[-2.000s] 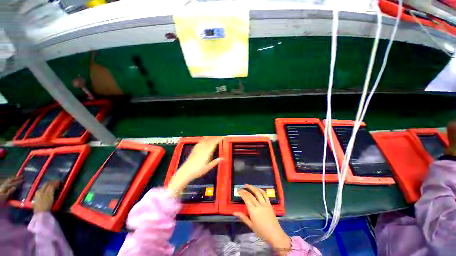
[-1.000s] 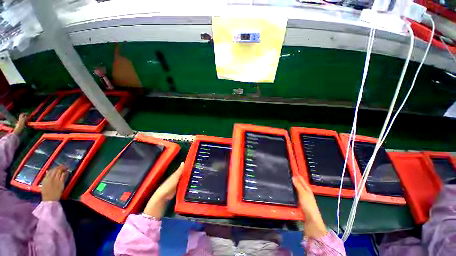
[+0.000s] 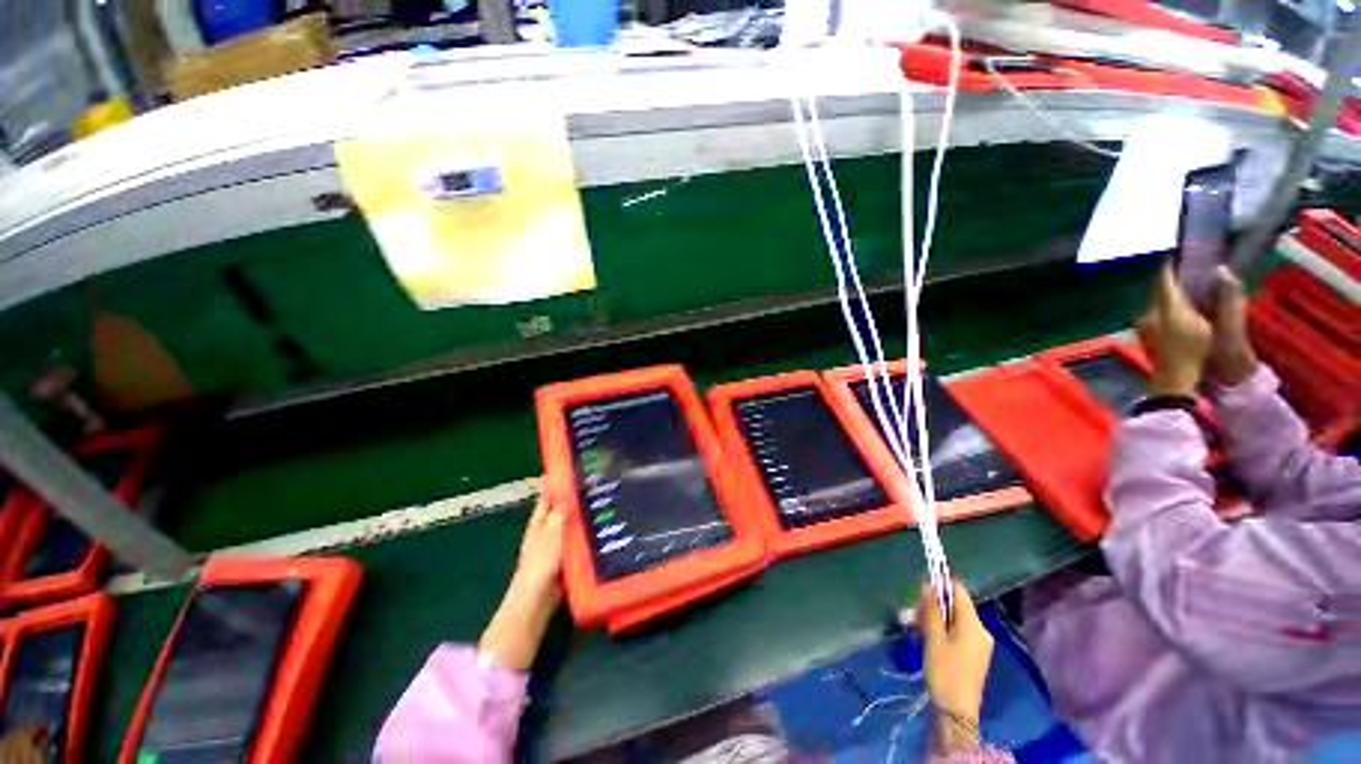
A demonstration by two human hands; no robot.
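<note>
A red tray [image 3: 657,588] with a tablet [image 3: 648,485] in it stands in front of me, slightly tilted, with another red edge showing beneath it. Its dark screen shows lines of white and green text. My left hand [image 3: 533,582] holds the tray's left edge, with its fingers partly hidden. My right hand [image 3: 955,657] is closed around several hanging white cables [image 3: 912,358], low at the bench's front edge. The cable ends are not clearly visible.
Two more trays with tablets adjoin on the right, then a plain red tray [image 3: 1030,433]. A person at the right holds up a dark device [image 3: 1206,224]. Other trays lie at the left. A yellow sheet [image 3: 493,246] hangs from the shelf.
The view has turned right. The two trays before me are now stacked and sit beside the right-hand pair. My right hand has left the tray and taken hold of the cables.
</note>
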